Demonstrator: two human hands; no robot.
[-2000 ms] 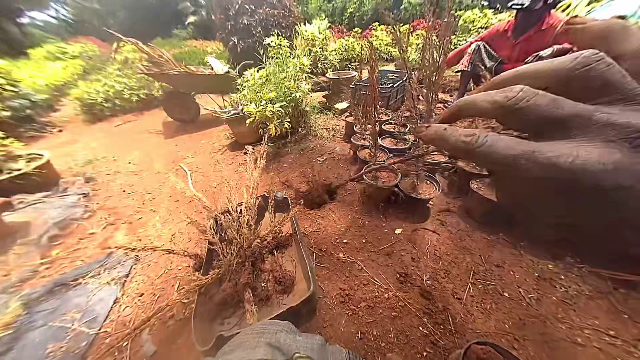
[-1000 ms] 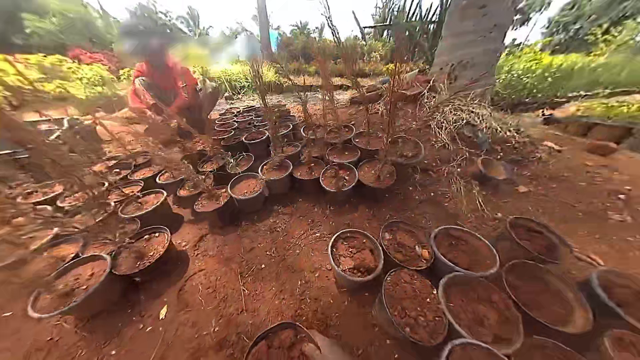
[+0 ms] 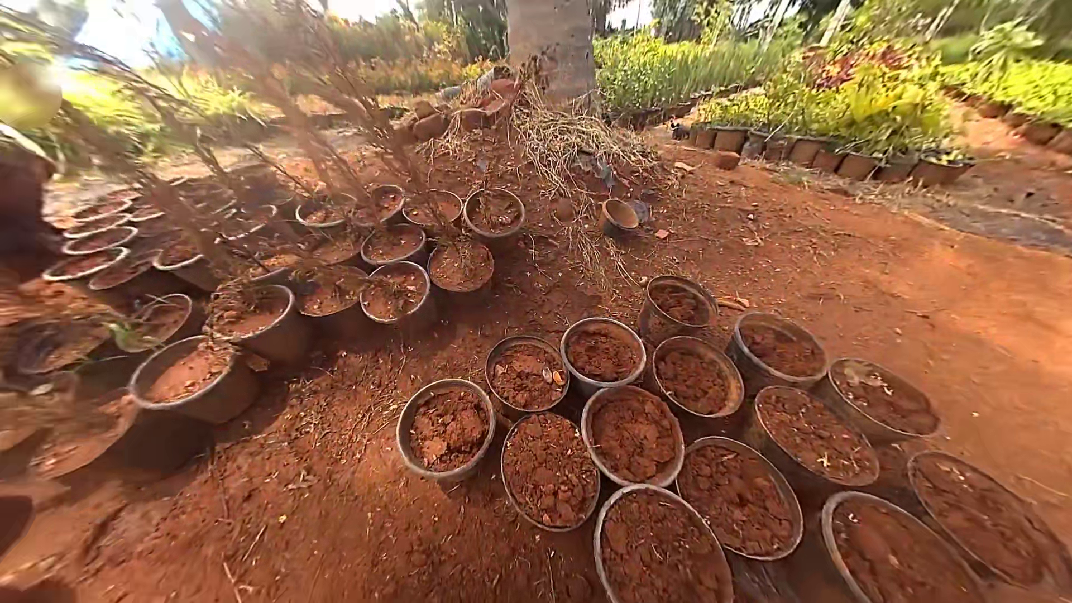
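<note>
Neither of my hands shows in the head view. Several round plant pots filled with reddish soil stand close together at the lower right. The leftmost of these is a soil-filled pot (image 3: 446,429), with another soil-filled pot (image 3: 551,471) just to its right. A pot in front (image 3: 662,548) is cut off by the bottom edge. On the left, many pots with thin dry plants stand in a group, among them a tilted pot (image 3: 194,381) near the group's front edge.
A tree trunk (image 3: 551,50) rises at the back, with a heap of dry stalks (image 3: 578,138) at its base. A small pot (image 3: 620,216) lies tilted on the red ground. Potted leafy plants (image 3: 846,117) line the back right. Something dark and blurred is at the far left edge.
The view has swung far to the right. One second ago a hand touched a pot at the bottom edge; now no hand shows, and a pot stands at the left front of the soil-filled group.
</note>
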